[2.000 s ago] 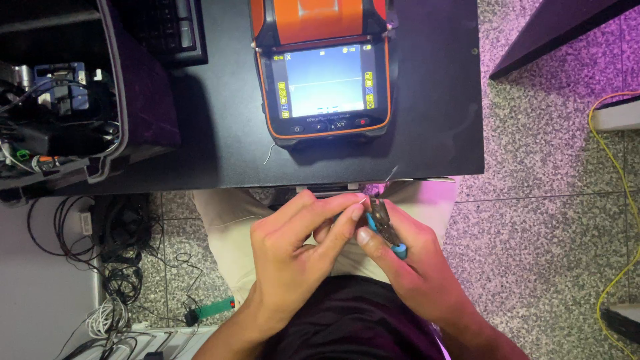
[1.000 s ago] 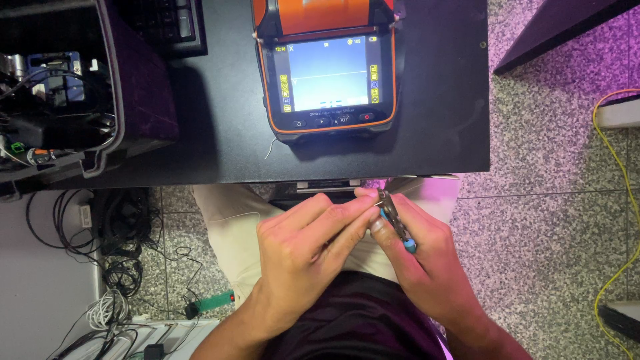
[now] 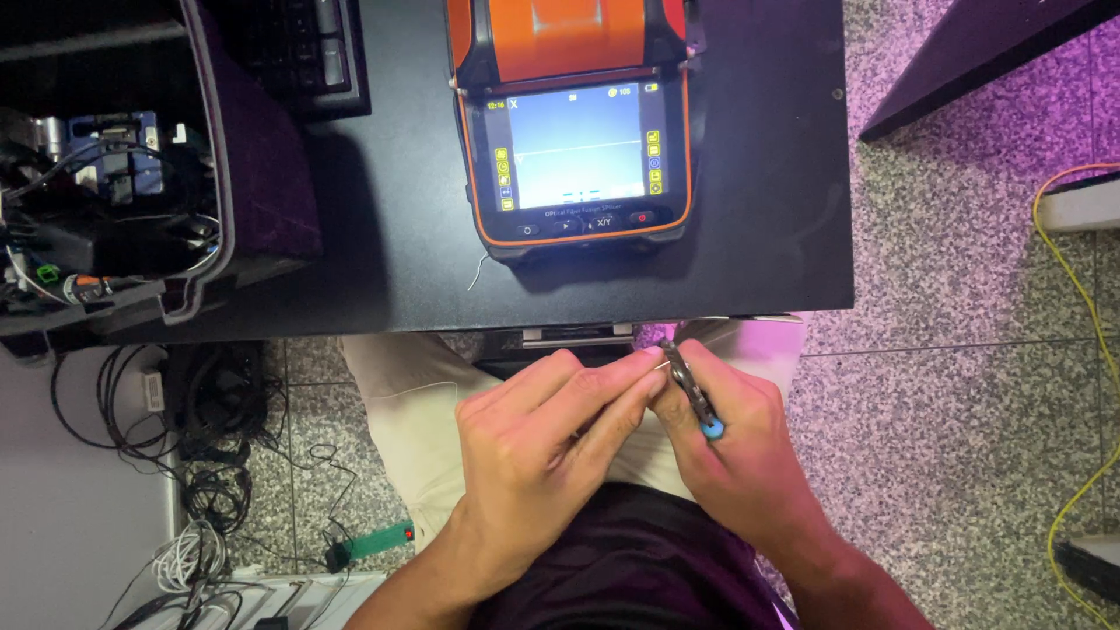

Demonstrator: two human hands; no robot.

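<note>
My left hand [image 3: 560, 429] pinches a thin pale fiber or wire [image 3: 662, 365] between thumb and forefinger, over my lap. Beside it, touching near the fingertips, my right hand [image 3: 735, 429] is closed around a small dark metal hand tool with a blue handle end [image 3: 691, 385], probably a stripper or cutter. The fiber's end meets the tool's head; its jaws are too small to read. Beyond both hands, an orange and black optical fiber fusion splicer [image 3: 577, 232] rests on the black table, its screen [image 3: 577, 149] lit with a thin horizontal line.
The black table edge [image 3: 420, 325] runs just beyond my hands. At left stand an open black case [image 3: 262, 201] with tools and cables, and a keyboard [image 3: 328, 52]. A short white strand [image 3: 477, 273] lies by the splicer. Tangled cables [image 3: 214, 437] and a yellow cable [image 3: 1085, 490] are lower down.
The tool in my right hand has turned, and less of its blue handle shows than two seconds ago. Both hands stay close together, the left still pinching the strand.
</note>
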